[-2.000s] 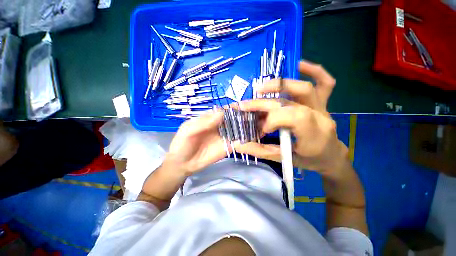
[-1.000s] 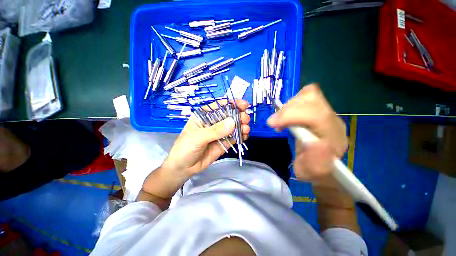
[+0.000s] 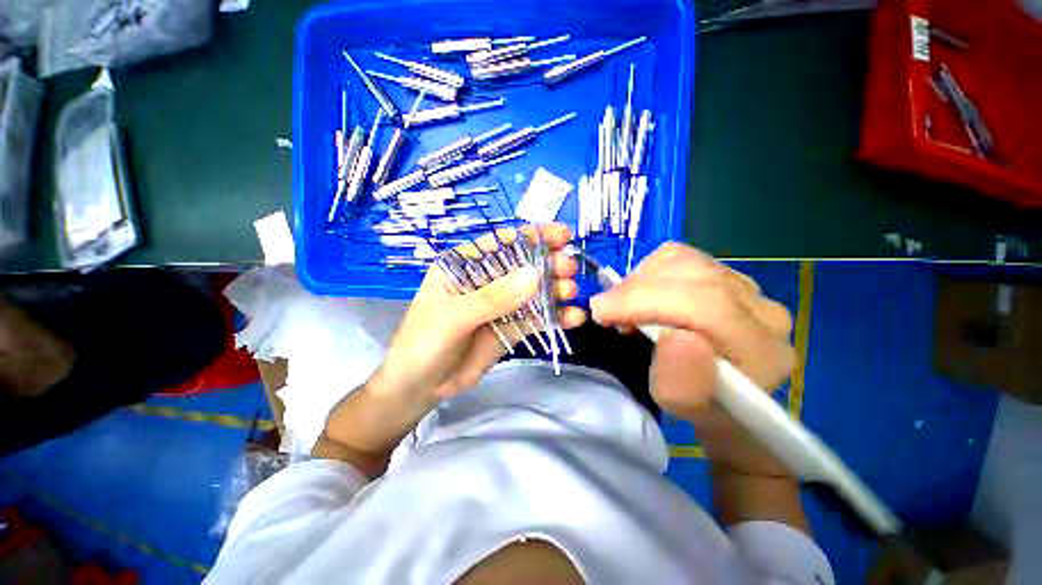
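Observation:
My left hand point(image 3: 457, 320) holds several slim silver stepped pins point(image 3: 499, 269) fanned side by side under the thumb, stems sticking out above and below. My right hand point(image 3: 708, 326) grips a long white-handled tool point(image 3: 788, 429); its thin tip is close to the right side of the held pins. I cannot tell if it touches them. The handle slants down to the right and ends dark. A blue tray point(image 3: 306, 149) lies before me with many loose pins point(image 3: 463, 171) and a small white paper label point(image 3: 544, 197).
A red bin point(image 3: 886, 137) with a few metal pieces is at the right. A lidded clear case point(image 3: 94, 183) and plastic bags point(image 3: 126, 34) lie at the left. Crumpled whitish wrapping point(image 3: 303, 343) hangs at the bench edge. Another person's dark sleeve point(image 3: 126, 343) is at the left.
Two seconds ago both hands were together at the pins. The right hand then moved away right, swinging the tool slanted, and has now come slightly back towards the pins. The left hand's pins are fanned wider.

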